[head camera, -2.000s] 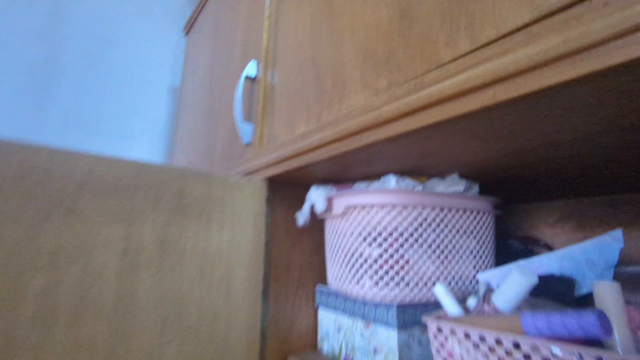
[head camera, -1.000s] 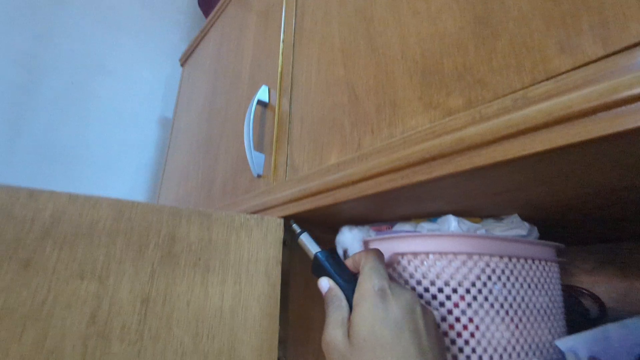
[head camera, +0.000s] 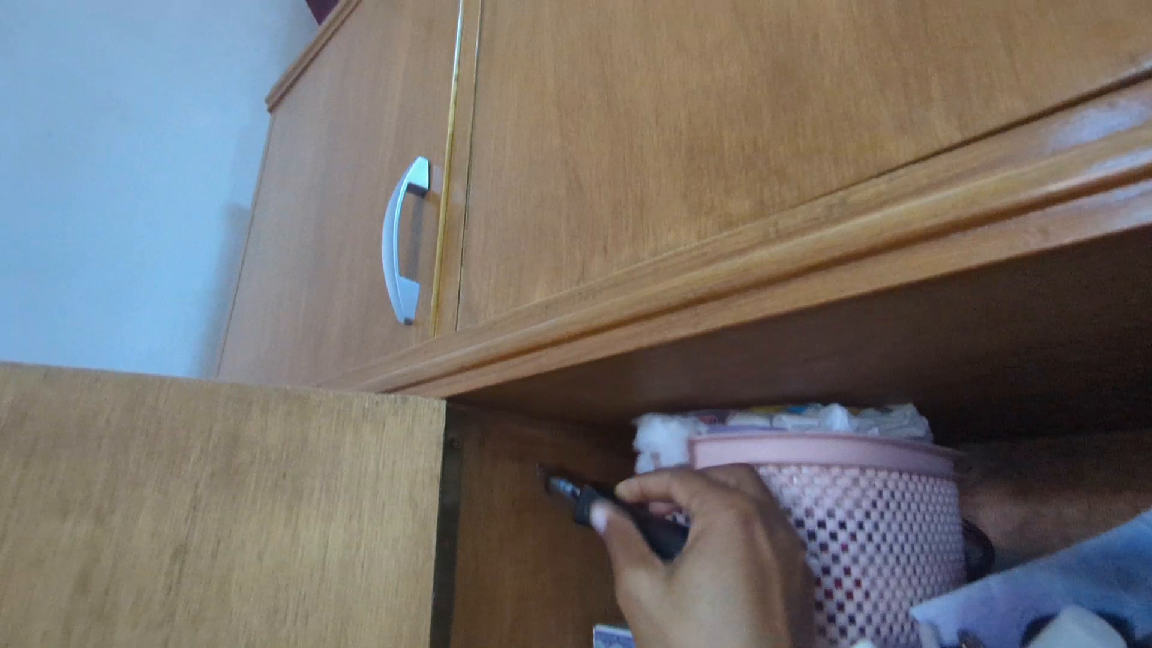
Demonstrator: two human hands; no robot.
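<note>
My right hand (head camera: 720, 558) grips the black handle of a screwdriver-like tool (head camera: 639, 526) between thumb and fingers. The metal tip points left, at or close to a small dark spot on the inner side panel (head camera: 531, 540) of a wooden cabinet; contact cannot be told. Just behind the hand stands a pink perforated plastic basket (head camera: 882, 540), filled with white crumpled plastic and other items. My left hand is out of view.
An opened wooden door (head camera: 216, 504) spans the lower left. Above are closed cabinet doors, one with a silver handle (head camera: 392, 243). A bluish cloth or sheet (head camera: 1044, 576) and white objects lie at the lower right.
My right hand, not visible two seconds ago, came in with the tool one second ago. The tool's tip has since moved from near the upper corner by the door edge onto or near the inner side panel.
</note>
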